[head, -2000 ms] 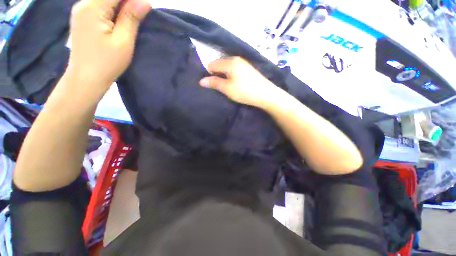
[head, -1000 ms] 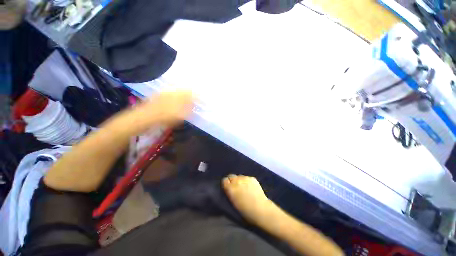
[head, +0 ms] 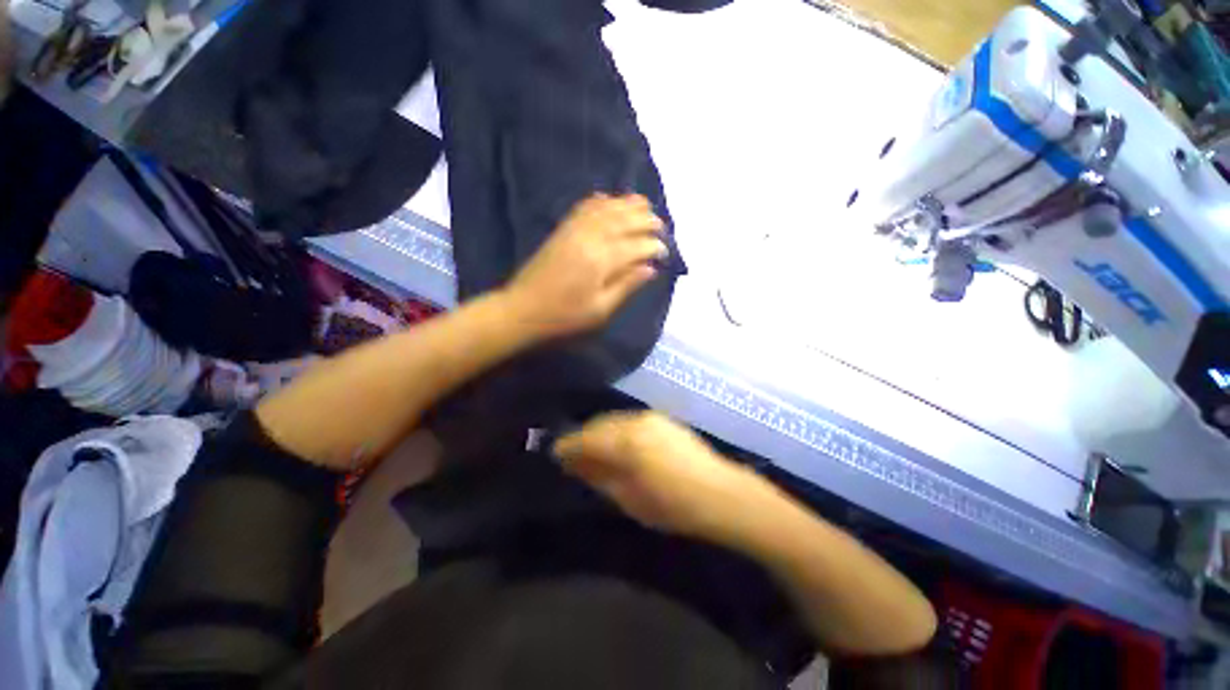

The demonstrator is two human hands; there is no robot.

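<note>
A black cloth piece (head: 540,148) lies over the front left of the white table and runs down over its edge towards my lap. My left hand (head: 594,263) is on this cloth near the table edge, with its fingers curled; whether it grips the cloth is hard to tell. My right hand (head: 627,458) is blurred, over the black cloth at my lap, its fingers bent around the cloth's edge beside a small white label (head: 537,440). More dark cloth (head: 324,148) lies on the table at the left.
The white sewing machine head (head: 1025,148) stands at the right, with black-handled snips (head: 1052,313) behind the needle area. A ruler scale (head: 809,431) runs along the front edge. A dark insert (head: 1130,510) is at the right. A red basket (head: 998,640) is below. Light cloth (head: 88,512) lies lower left.
The black cloth now stretches from the table's back left to my lap. My left hand has moved right onto it. Earlier the cloth was bunched in front of the machine; my view has turned left.
</note>
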